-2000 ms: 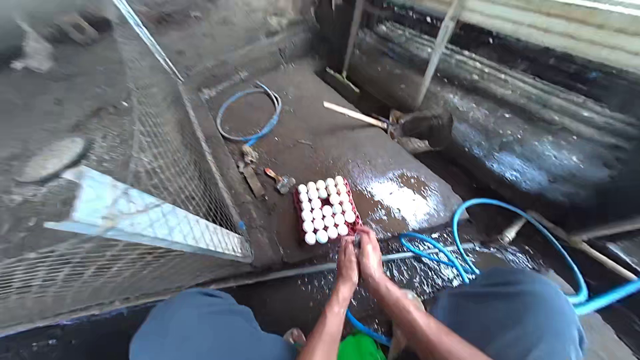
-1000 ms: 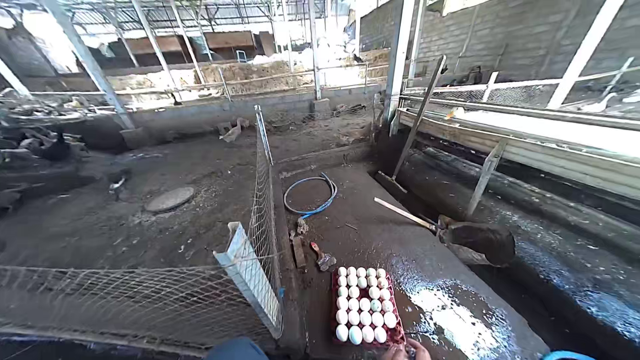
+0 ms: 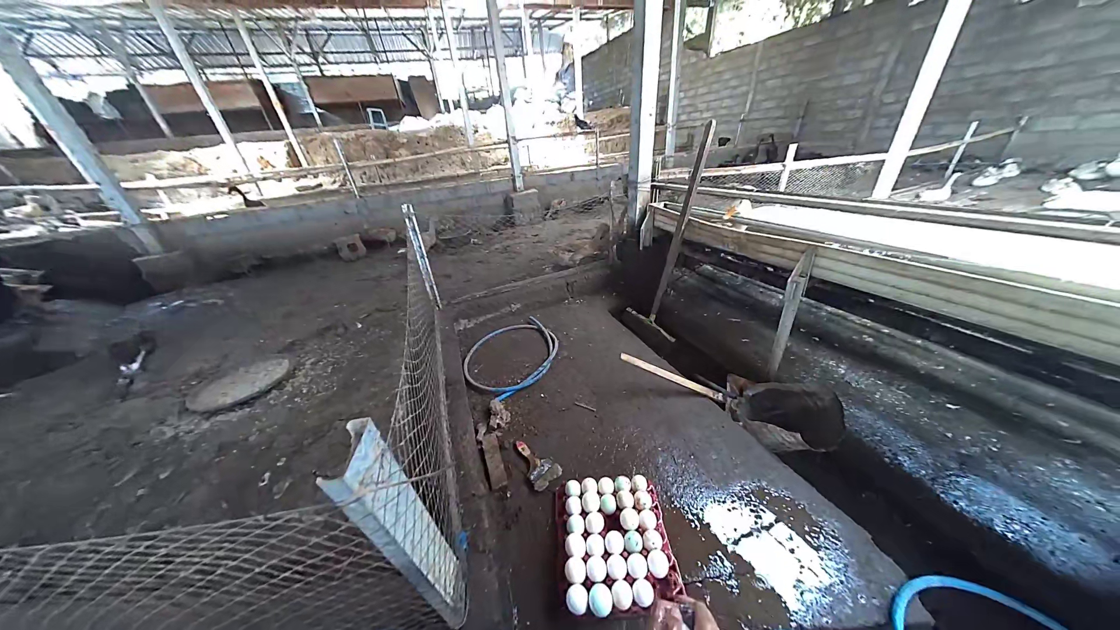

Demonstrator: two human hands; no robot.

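A red egg tray (image 3: 669, 560) holding several rows of white and pale bluish eggs (image 3: 615, 542) lies on the wet concrete at the bottom centre. One spot inside the rows has no egg. At the tray's lower right corner, fingers of a hand (image 3: 682, 614) show at the picture's bottom edge; which hand it is and what it grips cannot be told. Left of the tray lies a paint brush or scraper (image 3: 538, 466) with a reddish handle, beside a narrow block (image 3: 493, 461).
A coiled blue hose (image 3: 553, 350) lies beyond the tray, another hose (image 3: 971, 588) at lower right. Wire netting (image 3: 420, 394) with a metal post (image 3: 398, 516) stands left. A wooden-handled tool (image 3: 672, 378) lies by the drainage channel (image 3: 849, 499); a long-handled scraper (image 3: 682, 227) leans behind.
The view has tilted up strongly from the first frame. Two seconds ago both hands were together at the tray's near right corner; now only fingers show there.
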